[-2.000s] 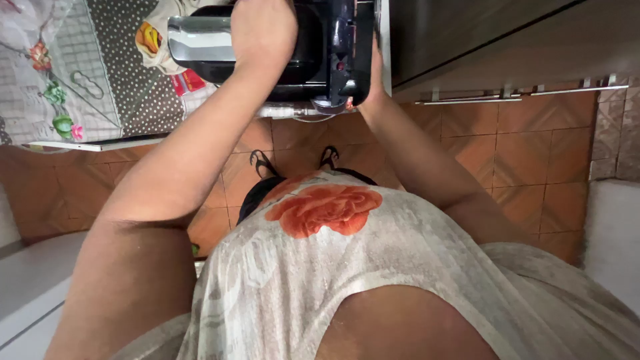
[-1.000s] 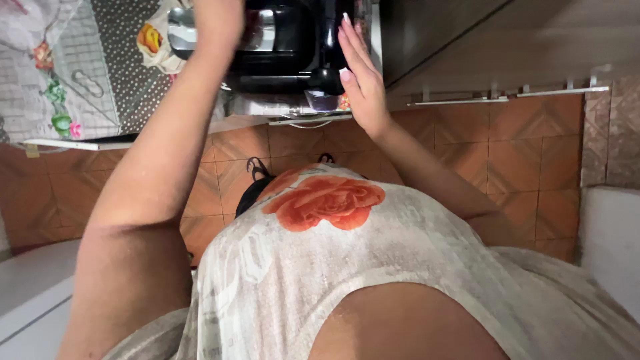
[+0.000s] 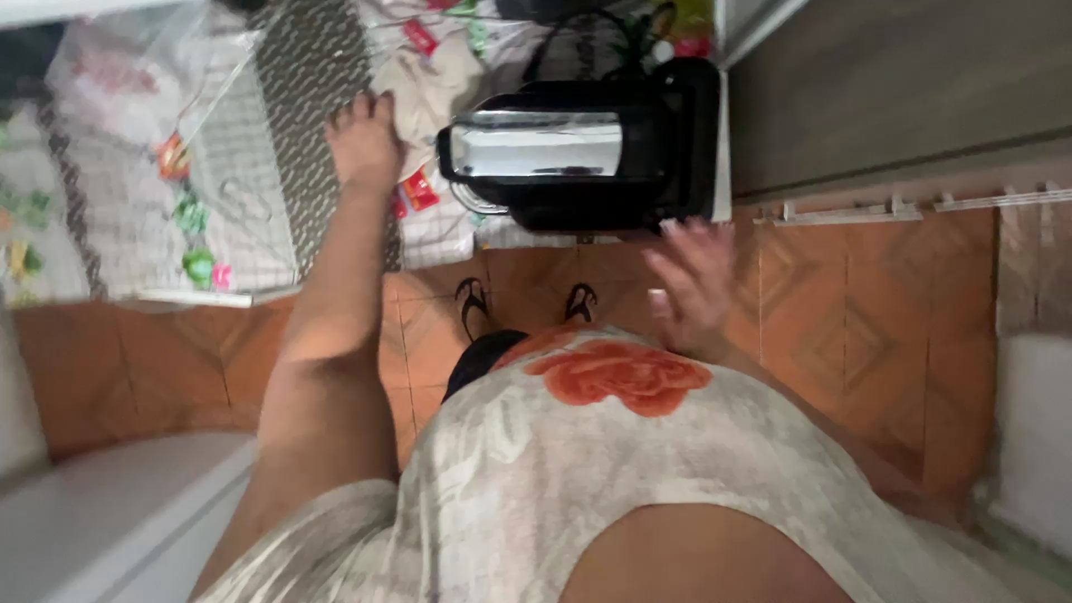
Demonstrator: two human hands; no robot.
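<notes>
My left hand (image 3: 365, 138) is spread palm down over the dotted runner (image 3: 314, 100) on the counter, beside a crumpled cream cloth (image 3: 431, 88); whether it touches them is unclear. To its right lies a black appliance with a silver top panel (image 3: 536, 144), perhaps a sandwich press or grill. Small red packets (image 3: 419, 191) rest between the hand and the appliance. My right hand (image 3: 691, 280), blurred, is raised with fingers apart just in front of the appliance's right end and holds nothing.
A checked cloth with a floral pattern (image 3: 239, 180) and clear plastic cover the counter's left part. Behind the appliance are a black cable (image 3: 544, 50) and a green plant-like item (image 3: 636, 46). A dark cabinet panel (image 3: 896, 92) stands at right. Orange tiles (image 3: 879, 293) cover the floor.
My left hand has moved left, off the appliance to the runner and cloth. My right hand has come away from the appliance's right side toward my body. The view has shifted, showing more counter.
</notes>
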